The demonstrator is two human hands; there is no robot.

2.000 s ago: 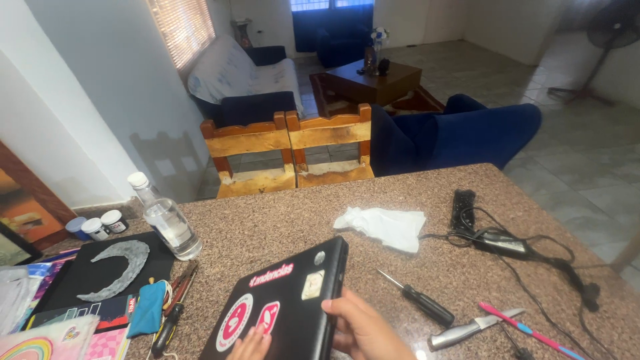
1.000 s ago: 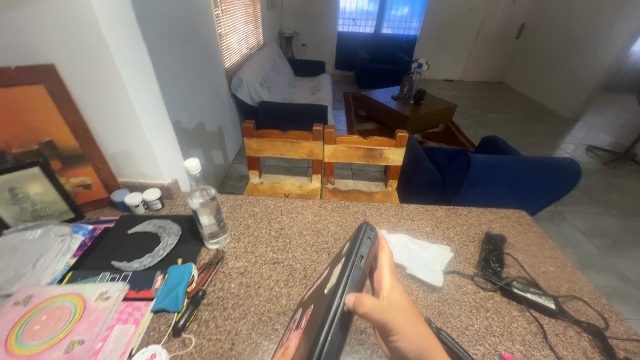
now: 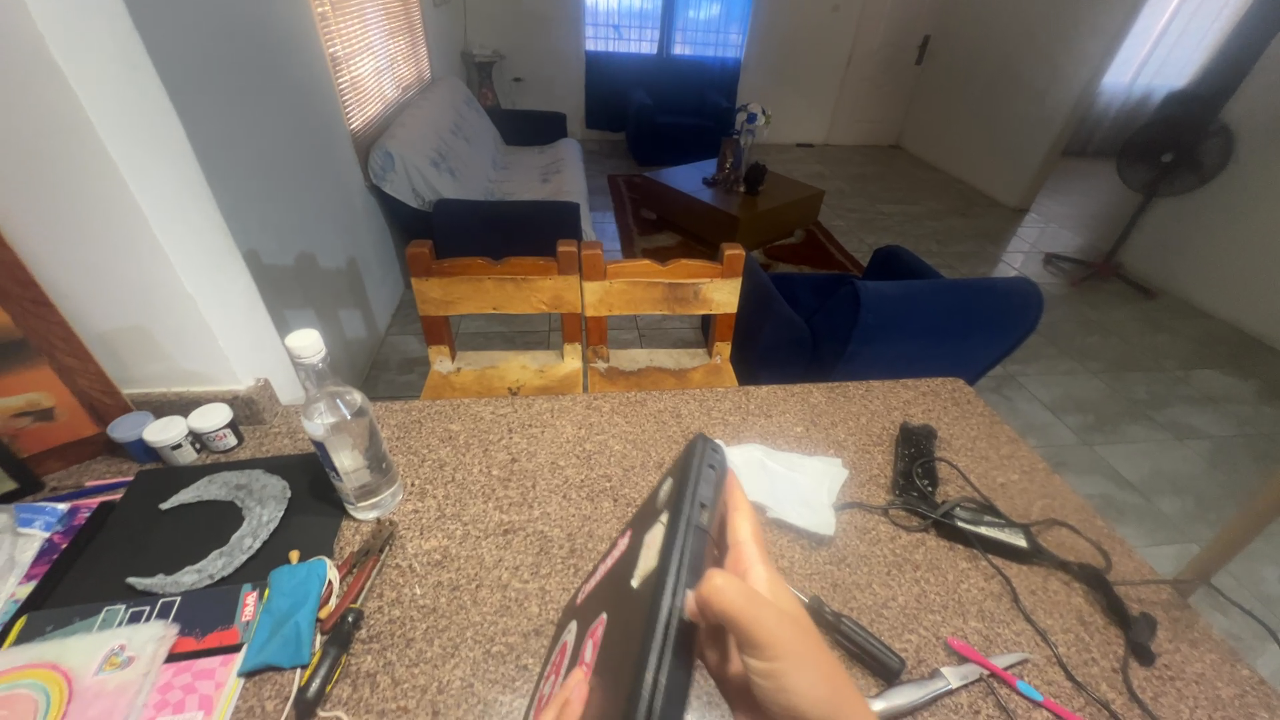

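Observation:
A black laptop [image 3: 640,580] with stickers on its lid is closed and tilted up on edge above the granite countertop [image 3: 480,480]. My right hand [image 3: 760,620] grips its right edge, thumb on the side with the ports. Only some fingers of my left hand [image 3: 568,698] show, against the stickered lid at the bottom. Right of my right hand lie a screwdriver with a black handle [image 3: 855,635], a metal-handled knife [image 3: 935,688] and a pink and blue toothbrush [image 3: 1010,680]. Behind the laptop is a crumpled white tissue [image 3: 790,485].
A clear bottle [image 3: 350,440], pliers [image 3: 355,580], a blue pouch [image 3: 285,615], small paint jars [image 3: 172,440] and a black board with a grey crescent [image 3: 225,530] stand or lie at left. A power adapter [image 3: 985,528] with cables lies at right. Wooden chairs [image 3: 500,295] stand behind the counter.
The laptop has been tipped from a flatter pose up onto its edge. My left hand, seen on the lid two seconds ago, is now mostly out of view.

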